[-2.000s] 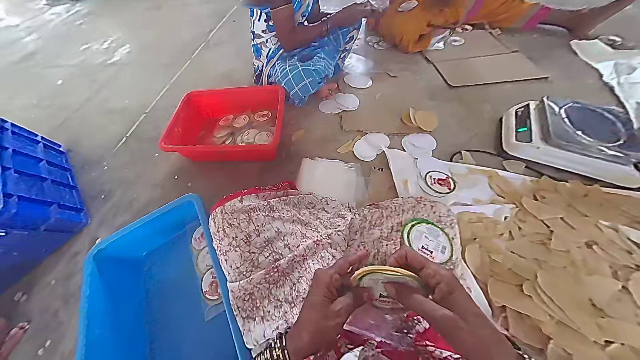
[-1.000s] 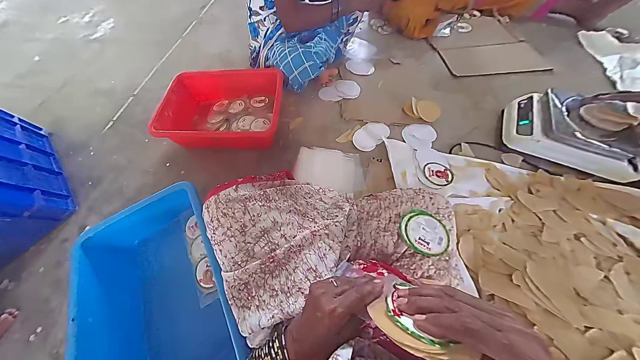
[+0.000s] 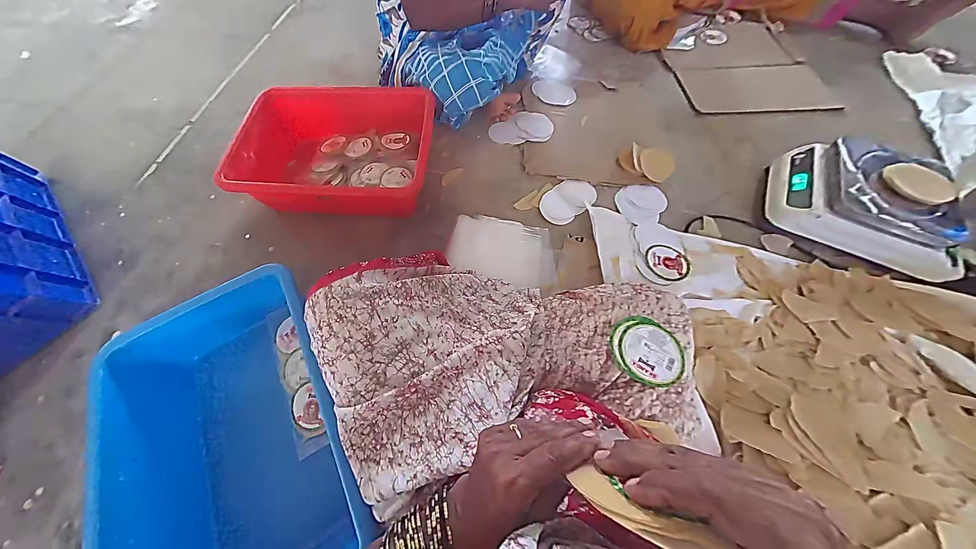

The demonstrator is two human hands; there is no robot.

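My left hand (image 3: 522, 476), with bangles at its wrist, grips the near edge of a stack of thin tan discs (image 3: 614, 507) above my lap. Over the stack lies my right hand (image 3: 701, 484), largely covering a green-rimmed label there. Some clear plastic shows between the fingers. Round green-rimmed labels (image 3: 648, 351) rest on the patterned cloth (image 3: 435, 366) over my knees. To the right spreads a heap of loose tan discs (image 3: 831, 381).
A blue tub (image 3: 221, 442) with packets (image 3: 307, 408) stands at left, beside a blue crate (image 3: 38, 259). Ahead are a red tub (image 3: 328, 187), plastic sheets (image 3: 503, 252), white discs (image 3: 568, 200) and a seated person (image 3: 465, 61). A scale (image 3: 862, 206) bears tan discs (image 3: 919, 183).
My hands, earlier holding the stack upright between them, have tipped it, and my right hand now lies across it. Tan discs have appeared on the scale, which bore none two seconds ago.
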